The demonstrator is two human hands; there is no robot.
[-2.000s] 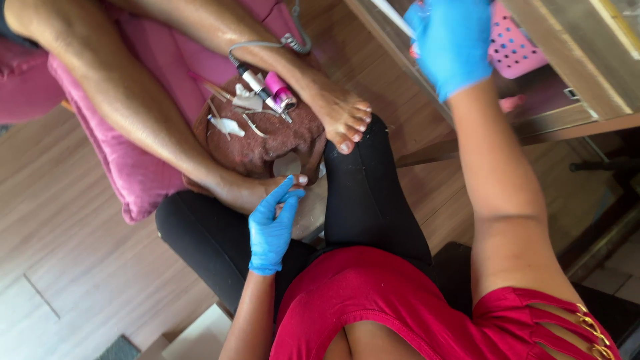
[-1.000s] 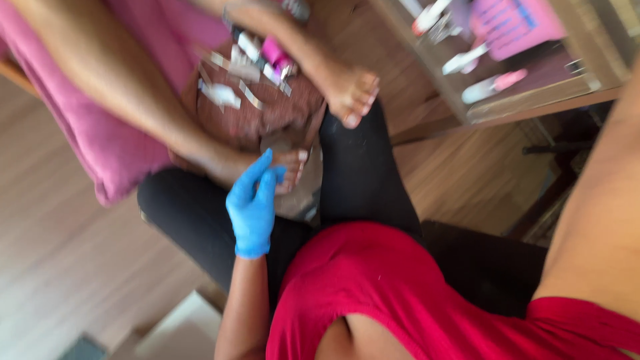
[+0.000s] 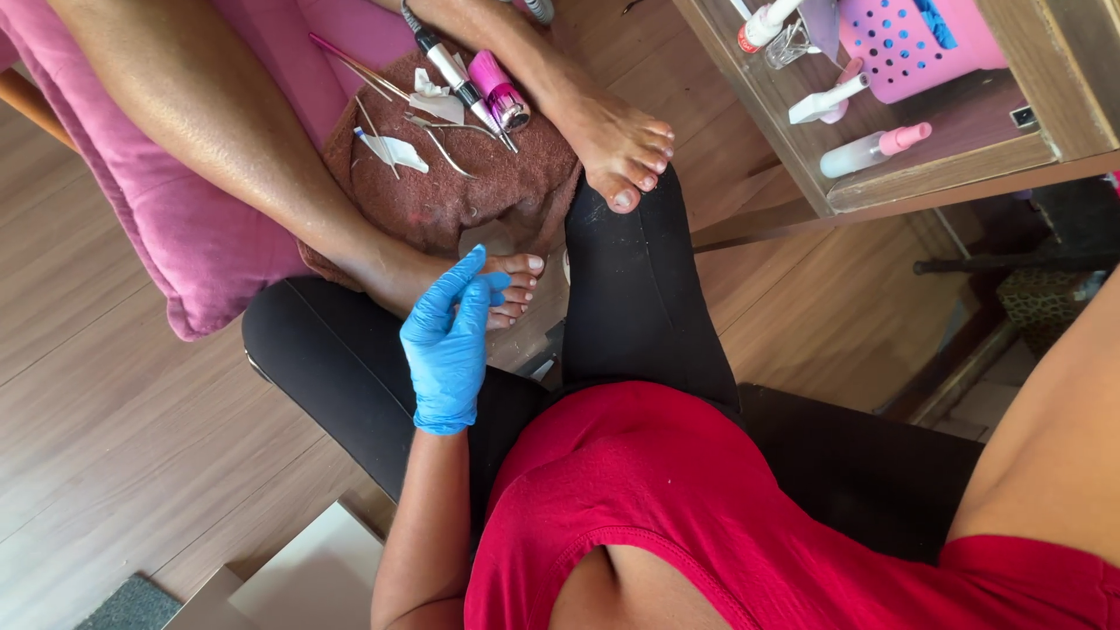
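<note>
My left hand [image 3: 449, 346], in a blue glove, is raised in front of another person's foot [image 3: 514, 293], its fingers apart and nothing seen in them. My right hand is out of the frame; only the upper arm shows at the right edge. The person's other foot [image 3: 619, 149] rests on my knee. Between the legs a brown towel [image 3: 516, 188] holds an electric nail file handpiece [image 3: 451, 70], a shiny pink cylinder [image 3: 499, 90], metal cuticle nippers [image 3: 444, 144], thin sticks [image 3: 359, 66], a white wrapper [image 3: 401, 153] and crumpled white paper [image 3: 437, 101].
At the upper right, a wooden drawer unit [image 3: 941, 179] holds a pink perforated basket [image 3: 910, 52], a pink-capped bottle [image 3: 862, 153], a white bottle [image 3: 827, 101] and a red-and-white bottle [image 3: 761, 26]. A pink cushion [image 3: 175, 236] lies left. A white box-like surface [image 3: 306, 577] stands at the lower left.
My right hand, seen over the drawer unit two seconds ago, has left the view to the right. My left hand stays near the foot. The view has shifted, showing more of the drawer unit.
</note>
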